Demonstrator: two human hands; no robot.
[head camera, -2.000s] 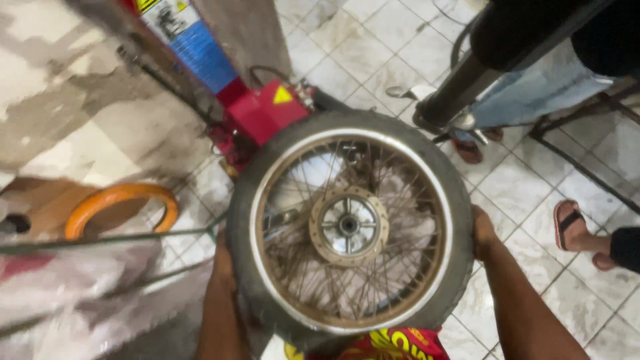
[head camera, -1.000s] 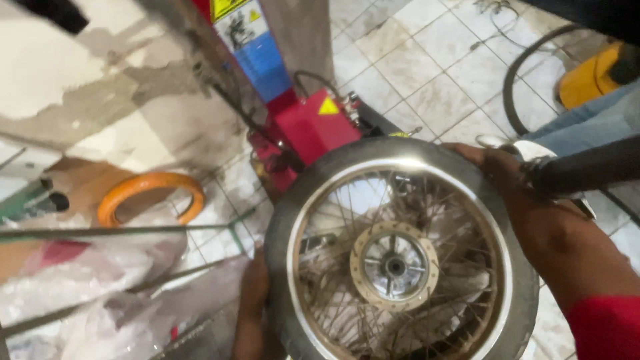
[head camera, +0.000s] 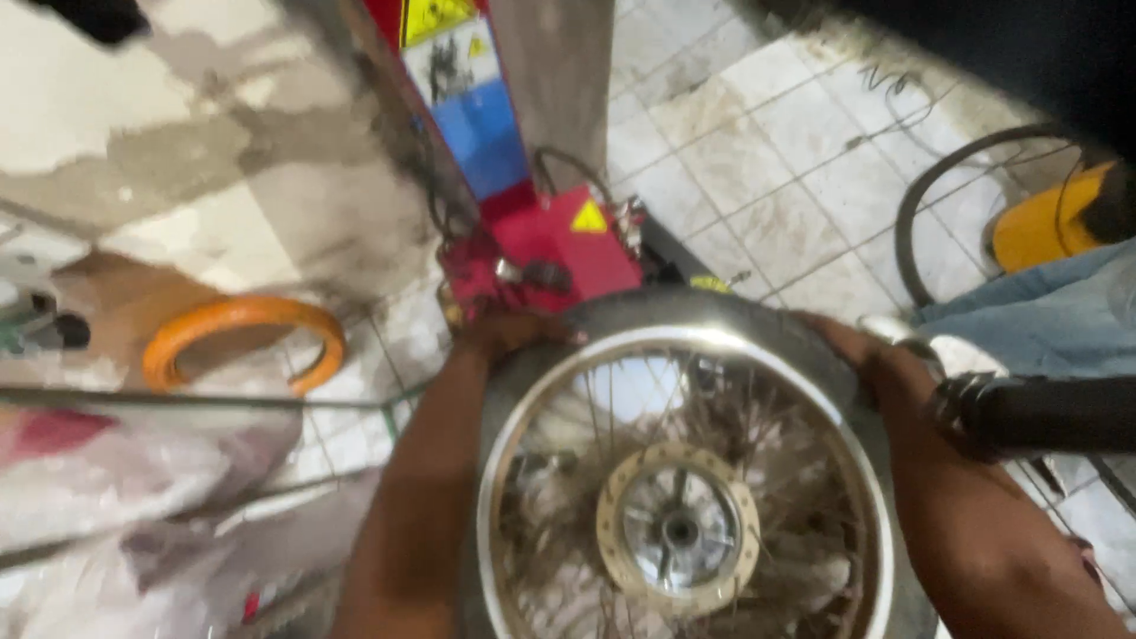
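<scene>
A spoked motorcycle wheel with a black tyre (head camera: 710, 311) fills the lower middle of the view, its hub (head camera: 682, 531) facing up toward me. My left hand (head camera: 524, 335) grips the tyre at its upper left, with fingertips over the sidewall near the rim. On the upper right of the same tyre lies my right hand (head camera: 843, 346), its fingers partly hidden behind the rubber. Just beyond the wheel's far edge stands a red machine base (head camera: 568, 248) with a slanted red column (head camera: 484, 133) bearing warning stickers.
An orange tyre (head camera: 244, 311) rests at the left. Plastic-wrapped goods (head camera: 177, 506) lie lower left, under a thin bar. At the right are a dark padded tube (head camera: 1047, 415), a person's jeans leg (head camera: 1038, 311), a yellow machine (head camera: 1052, 222) with a black hose (head camera: 914, 195), and floor cables.
Both hands have moved along the tyre from its sides, the right first and then the left, to the far upper part. The view has shifted, bringing in the yellow machine.
</scene>
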